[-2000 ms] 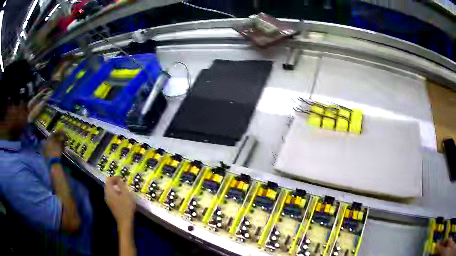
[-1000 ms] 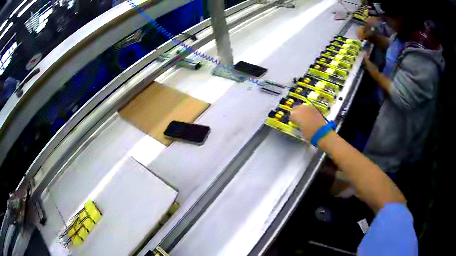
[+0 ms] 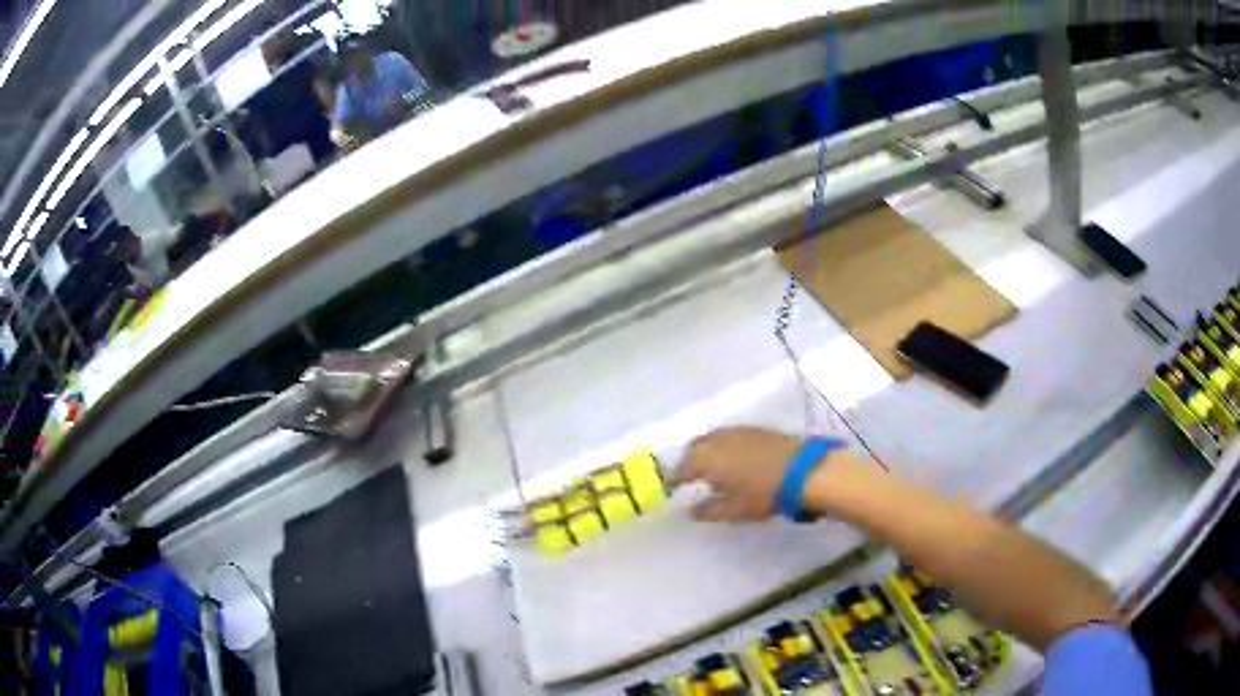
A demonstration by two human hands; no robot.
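My right hand [image 3: 741,473], with a blue wrist strap [image 3: 805,476], reaches in from the right. Its fingertips are at the right end of the yellow taped blocks [image 3: 596,500]; whether they hold a block cannot be told. The blocks lie close together in rows on the white foam pad [image 3: 680,585], with thin dark leads at their left end. A row of yellow-edged circuit boards [image 3: 870,639] shows at the bottom, partly cut off and partly behind my forearm. My left hand is not in view.
Black mat [image 3: 354,592] and blue bin [image 3: 143,612] are at left. Cardboard [image 3: 884,279], a phone [image 3: 952,362] and a second phone [image 3: 1112,252] lie beyond my hand. A blue coiled cord [image 3: 820,163] hangs down. More boards [image 3: 1203,381] are at right. A plastic bag [image 3: 351,392] is on the rail.
My right hand has moved from the boards at the right to the yellow blocks on the pad. The view has swung back left, bringing the black mat and blue bin into sight again.
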